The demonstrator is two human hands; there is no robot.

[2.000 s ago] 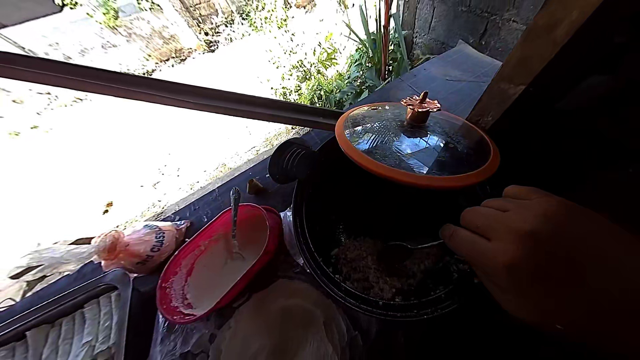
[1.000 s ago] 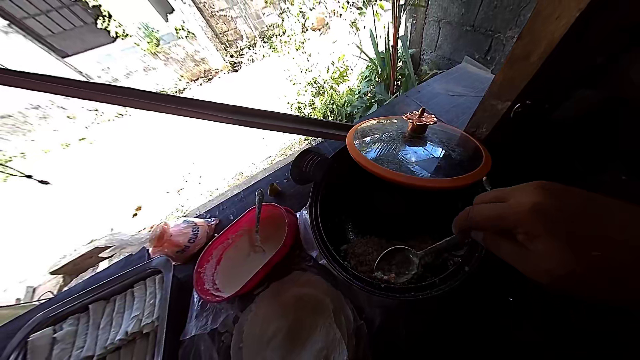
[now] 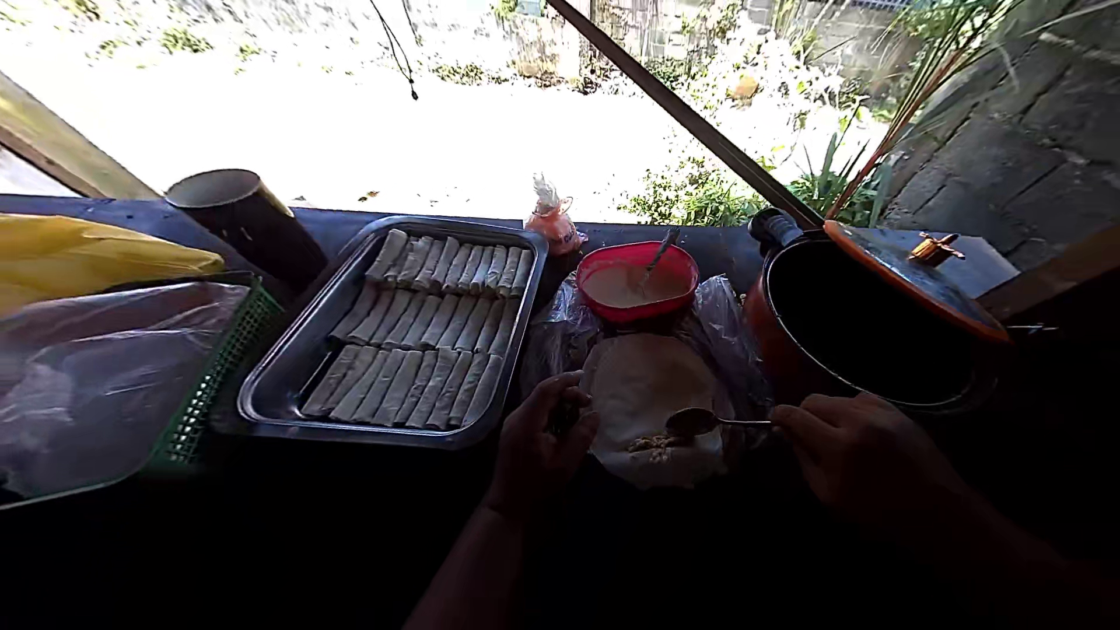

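My right hand (image 3: 844, 437) holds a metal spoon (image 3: 696, 422) by its handle, with the bowl over a round pale wrapper (image 3: 647, 381). A small heap of crumbly filling (image 3: 656, 446) lies on the wrapper's near part. At the wrapper's left edge is my left hand (image 3: 547, 429), fingers curled and apart; whether they touch the wrapper is hard to tell. Behind the wrapper stands a red bowl (image 3: 595, 306) of pale paste with a utensil in it. A dark pot (image 3: 774, 337) is at the right, its orange-rimmed glass lid (image 3: 919, 284) tilted on the rim. The pot's inside is too dark to see.
A metal tray (image 3: 262, 385) with rows of rolled wrappers stands at the left. Beyond it are an upright dark cylinder (image 3: 254, 227), a green basket (image 3: 197, 411) with clear plastic, and a yellow bag (image 3: 96, 254). A tied plastic bag (image 3: 553, 229) sits behind the tray's right corner.
My right hand has moved the spoon from inside the pot to above the wrapper. My left hand has come into view. The view has swung left.
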